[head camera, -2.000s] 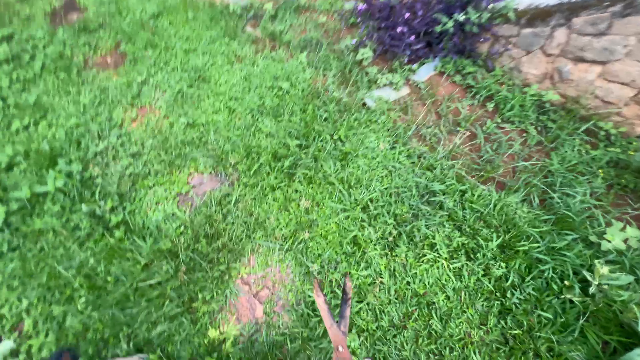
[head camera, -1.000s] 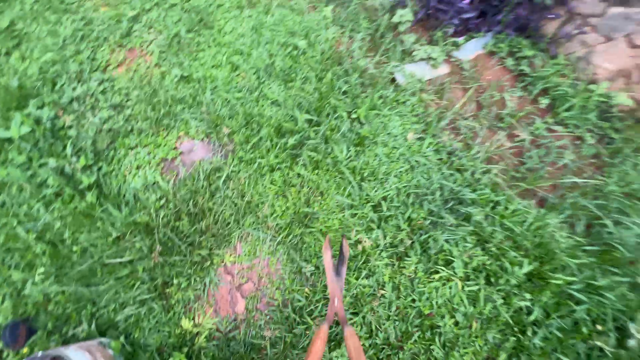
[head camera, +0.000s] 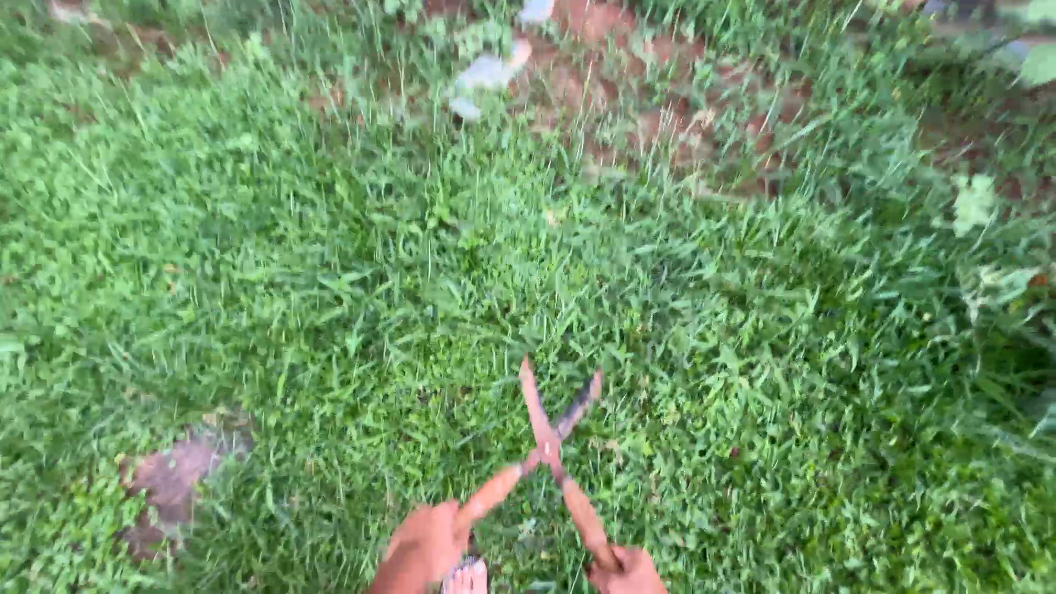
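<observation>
At the bottom of the head view, my left hand (head camera: 425, 544) is closed around one wooden handle of a pair of hedge shears (head camera: 548, 445). The other wooden handle is in my right hand (head camera: 629, 571), gripped near its end. The rusty blades stand apart in a V and point away from me, over green grass (head camera: 462, 330). Handles and blades cross at the pivot. Blur hides whether the blades touch the grass.
Part of a foot (head camera: 466, 576) shows between my hands. A bare patch of soil (head camera: 173, 483) lies at lower left. Farther off are pale flat pieces (head camera: 491, 73), reddish soil (head camera: 660, 124) and broad-leaved weeds (head camera: 973, 205) at right.
Both hands and the shear handles have come into view at the bottom. The blades are spread wider than one second ago. The view has shifted, and the purple plant and stone wall have left it.
</observation>
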